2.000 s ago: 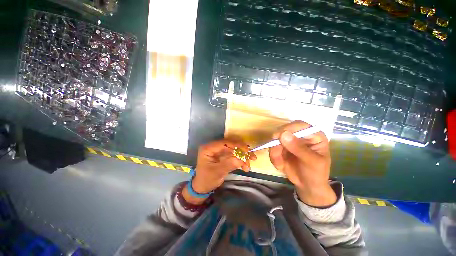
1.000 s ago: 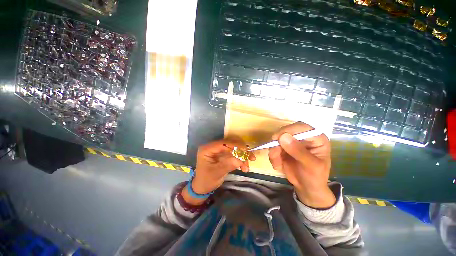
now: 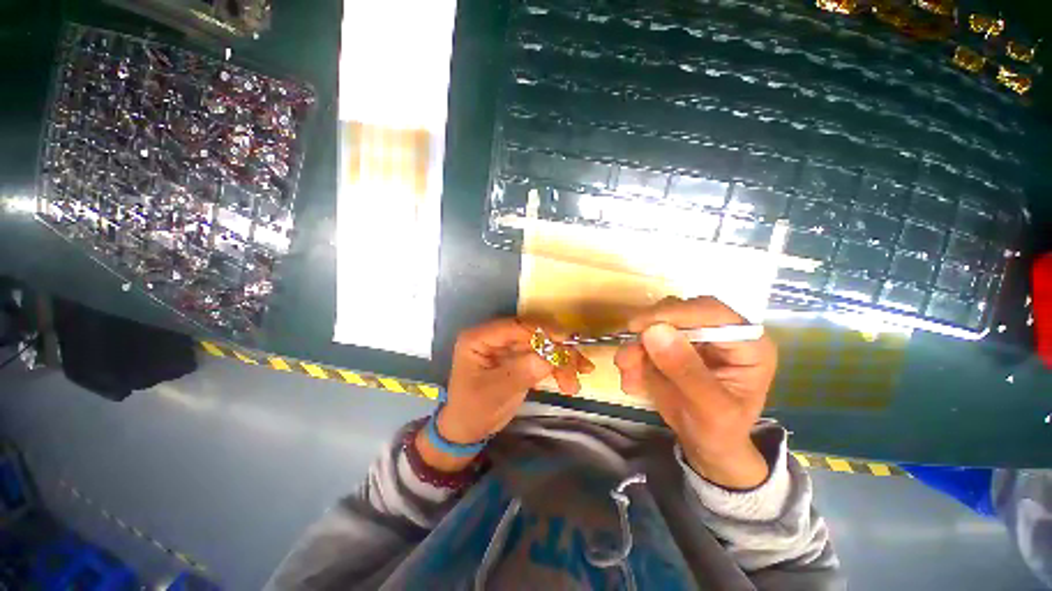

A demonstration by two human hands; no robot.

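Observation:
My left hand (image 3: pixel 494 372) holds a small gold component (image 3: pixel 549 348) between its fingertips, over the near edge of the yellow adhesive sheet (image 3: pixel 577 271). My right hand (image 3: pixel 704 381) holds the tweezers (image 3: pixel 721 334) like a pen, nearly level, white at the back and dark toward the tip. The tip is at the right side of the component; whether it touches is too small to tell. The sheet lies on the green bench mat, partly hidden by my hands and whitened by glare. Its right part shows rows of yellow patches.
A large clear blister tray (image 3: pixel 738 127) lies beyond the sheet, gold parts (image 3: pixel 986 52) along its far right. A smaller tray crowded with silver-dark parts (image 3: pixel 173 173) is at left. A white strip with a tan band (image 3: pixel 390 231) lies between. A red object (image 3: pixel 1042 306) is at the right rim.
The tweezers have turned from a slant to nearly level, and their dark front part now shows. My right hand has shifted slightly. The component has tilted in my left fingers.

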